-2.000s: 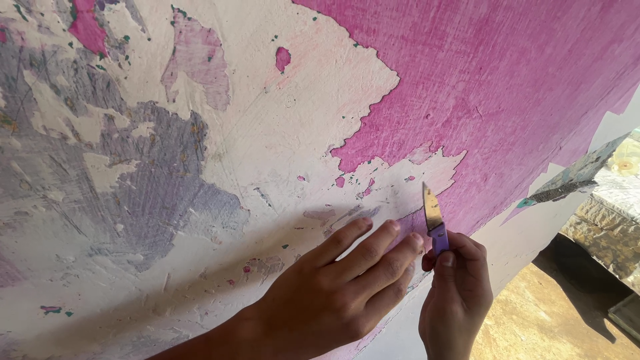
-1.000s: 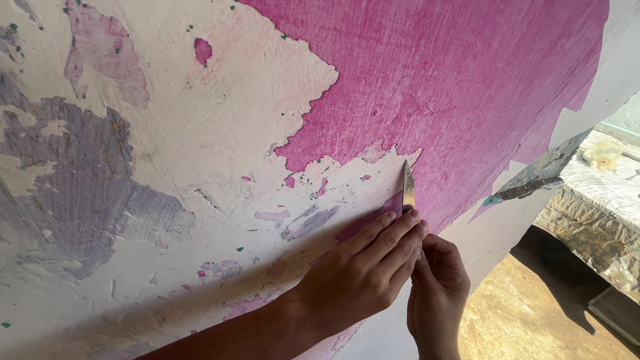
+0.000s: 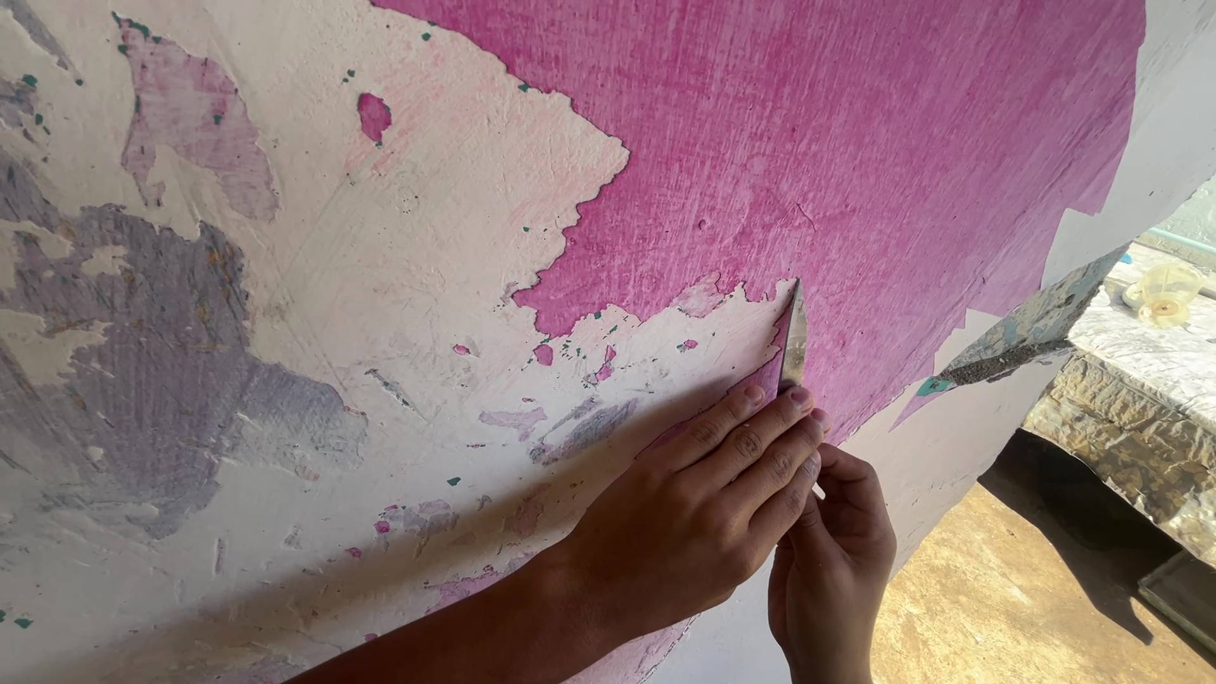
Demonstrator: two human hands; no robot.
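Note:
A knife with a pointed metal blade (image 3: 794, 344) lies against the wall, its tip up at the ragged edge between magenta paint (image 3: 855, 171) and bare whitish plaster (image 3: 446, 180). My right hand (image 3: 836, 560) is closed around its handle, which my fingers hide in this view. My left hand (image 3: 703, 503) reaches in from the lower left and rests over the lower part of the blade, fingers extended side by side, fingertips on or beside the knife. A strip of magenta paint shows just left of the blade, above my left fingers.
Grey-purple paint patches (image 3: 161, 380) and small magenta flecks mark the wall at left. At right the wall ends near a damaged dark, rough patch (image 3: 1012, 361). Beyond stand a stone ledge (image 3: 1111, 427) with a pale translucent object (image 3: 1167, 293) on it, and a sunlit floor (image 3: 988, 589).
My left hand has come over onto the knife, where two seconds ago its fingers were left of the blade. The blade has turned more upright, flatter to the wall. The view has shifted.

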